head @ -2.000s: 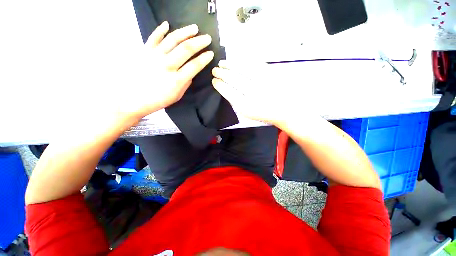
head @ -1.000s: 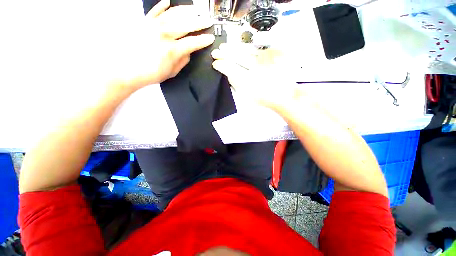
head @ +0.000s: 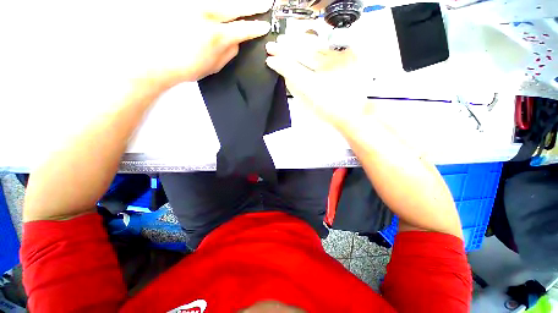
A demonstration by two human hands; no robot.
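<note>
A black fabric strip [head: 245, 116] lies on the white table, runs under the presser foot [head: 275, 24] and hangs over the front edge onto my lap. My left hand [head: 223, 46] lies flat on its left side, fingertips beside the foot; its upper part is overexposed. My right hand [head: 300, 58] rests at the strip's right edge just below the foot, fingertips on or beside the cloth. Part of the sewing machine [head: 300, 8] shows at the top edge, with a dark round knob [head: 342, 13].
A black rectangle [head: 420, 36] lies right of the needle. Thin metallic snips [head: 470, 113] lie at the table's right. A blue crate [head: 468, 195] stands below the right side. The ruler-marked edge [head: 177, 164] runs in front. Someone's dark-clothed leg may show at far right.
The view has shifted so the machine head and knob show at the top. The strip has moved away from me under the foot and lies straighter. Both hands have moved up with it.
</note>
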